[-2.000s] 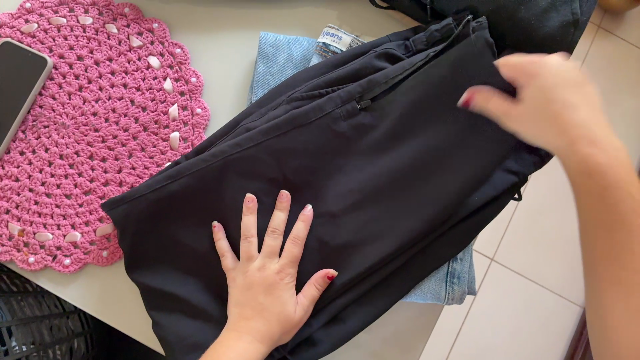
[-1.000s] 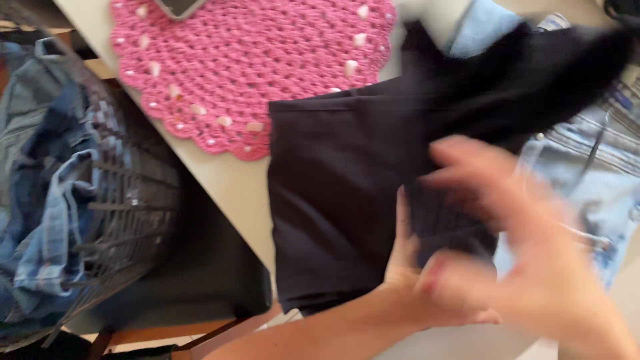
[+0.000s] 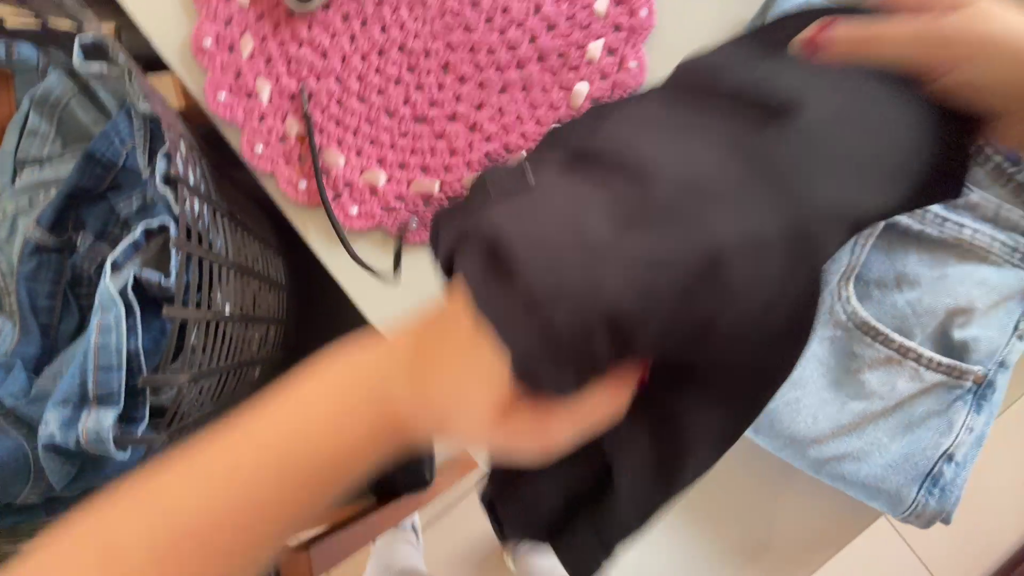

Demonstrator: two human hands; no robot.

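Black trousers (image 3: 680, 232), blurred by motion, are bunched and held up over the table between both hands. My left hand (image 3: 512, 392) grips their lower left part, thumb on top and the other fingers hidden beneath the cloth. At the top right, my right hand (image 3: 920, 60) holds the other end, partly cut off by the frame. A thin black drawstring (image 3: 324, 188) loops out over the mat on the left. Folded light blue jeans (image 3: 904, 352) lie on the table under and to the right of the black cloth.
A round pink crocheted mat (image 3: 432, 88) lies on the pale table (image 3: 360, 276), with a partly seen object at its top edge. Left of the table stands a dark plastic basket (image 3: 232, 296) of blue jeans (image 3: 72, 240). Below are a wooden piece (image 3: 384, 512) and floor tiles.
Two seconds ago the black trousers lay flat on the table under my spread left hand; now they are lifted and bunched. More of the light blue jeans shows. The view has swung toward the basket.
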